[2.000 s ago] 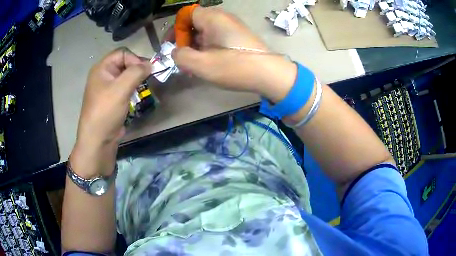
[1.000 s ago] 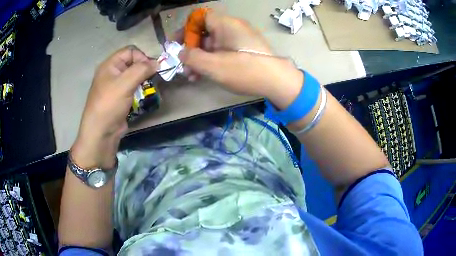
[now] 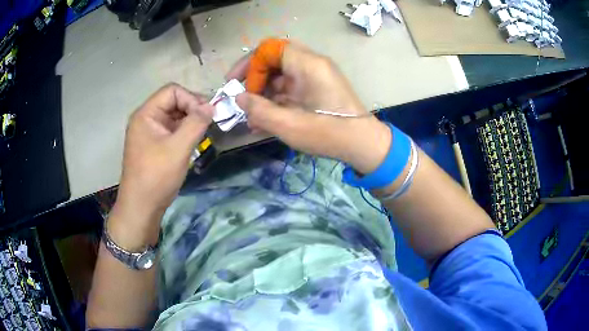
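Observation:
My right hand [image 3: 297, 90], with an orange finger cot [image 3: 265, 61], holds a white plug housing [image 3: 228, 110] between thumb and fingers. My left hand [image 3: 161, 139] pinches at the housing's left side, where red and dark lead wires run into it. A circuit board with a yellow part [image 3: 203, 149] hangs below my left fingertips, mostly hidden by the hand. The soldering iron tip [image 3: 192, 42] points down above and left of the housing, apart from it.
Loose white housings [image 3: 371, 15] lie on the beige board [image 3: 97, 97] at the back. Housings in rows [image 3: 526, 22] sit on a cardboard sheet [image 3: 439, 32] at right. A board rack [image 3: 510, 168] stands at right, with a tray of white units [image 3: 19, 284] at lower left. Black tubing is at top left.
Both hands have moved down toward me with the housing and the board, away from the iron tip. The housing was at the tip before and is now clear of it.

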